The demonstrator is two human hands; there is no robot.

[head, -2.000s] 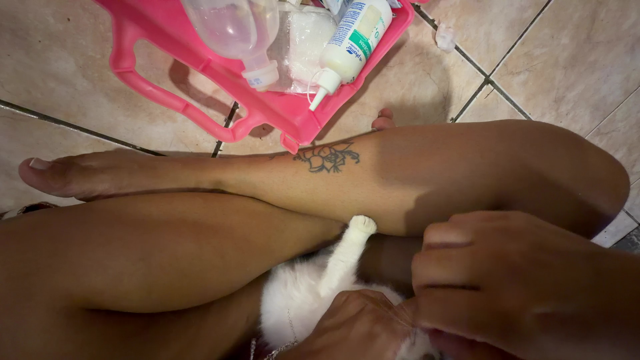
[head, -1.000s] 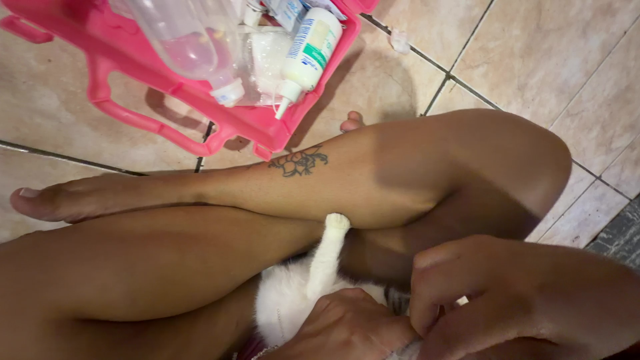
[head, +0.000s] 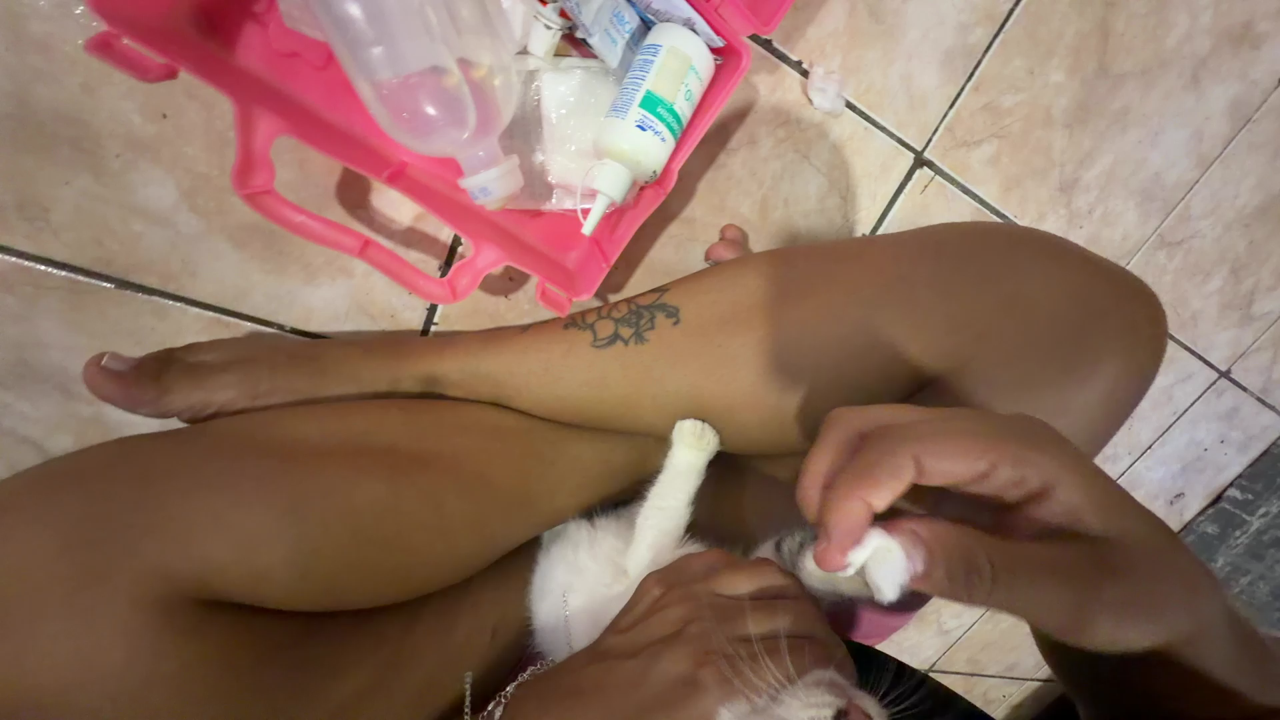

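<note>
A white cat (head: 585, 580) lies on its back between my crossed legs, one front leg (head: 668, 490) stretched up with its paw against my shin. My left hand (head: 700, 630), with a thin chain at the wrist, is shut on the cat's body near its neck. Part of the cat's whiskered muzzle (head: 800, 697) shows at the bottom edge; the rest of its head is out of view. Above the cat, at the right, my right hand (head: 870, 545) pinches a piece of white cotton (head: 882, 566) between thumb and fingers.
An open pink plastic case (head: 400, 235) stands on the tiled floor beyond my legs. In it lie a clear plastic bottle (head: 430, 90), a white squeeze bottle with a nozzle (head: 655, 105) and a clear bag (head: 570, 130). A small white scrap (head: 826, 90) lies on the tiles.
My right hand was down close beside my left hand; it has lifted away from it, and the white cotton in its fingers now shows plainly. The cat's muzzle has come into view.
</note>
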